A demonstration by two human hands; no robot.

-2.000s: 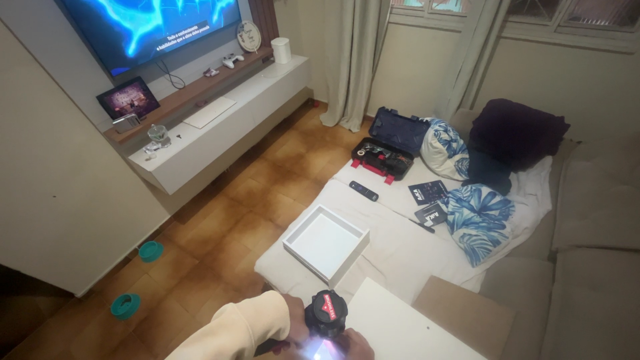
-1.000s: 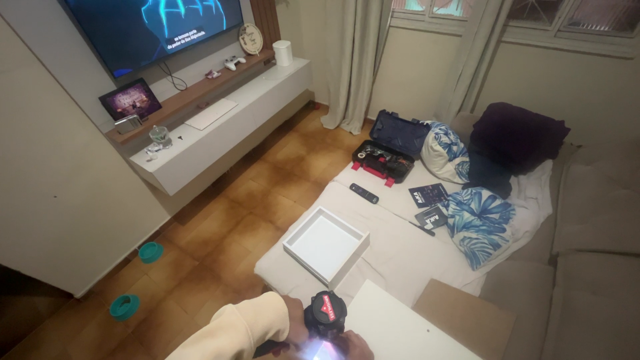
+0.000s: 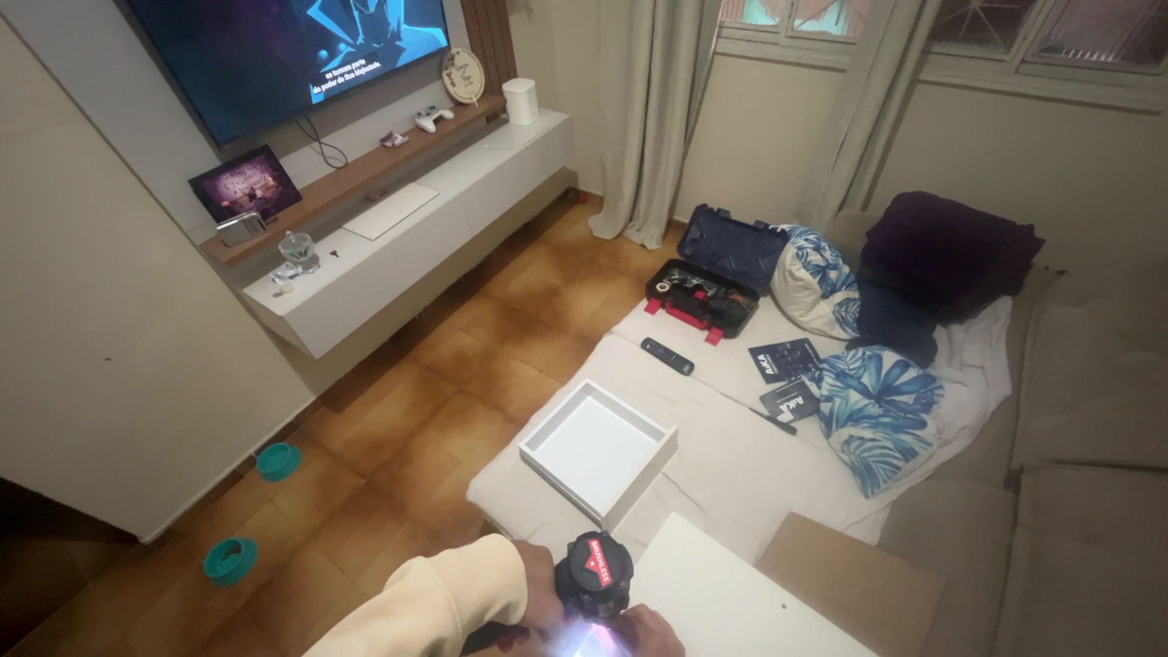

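At the bottom centre, my left hand [image 3: 538, 584], in a cream sleeve, is wrapped around a black cordless power drill [image 3: 595, 570] with a red label on its rear. The drill's light glows below it. Close to the lit spot, at the edge of a white board [image 3: 730, 593], is my right hand [image 3: 650, 631], cut off by the frame; what its fingers hold is hidden. A shallow white open box [image 3: 598, 447] lies on the sofa bed just beyond the drill.
An open tool case [image 3: 703, 301], a remote control [image 3: 667, 356], dark leaflets [image 3: 785, 360] and leaf-patterned pillows [image 3: 881, 411] lie on the sofa bed. A brown panel [image 3: 849, 584] is beside the white board. Two teal bowls [image 3: 231, 560] stand on the tiled floor. A white cabinet [image 3: 429, 237] hangs at left.
The picture on the television has changed. Both hands and the drill have stayed in nearly the same place.
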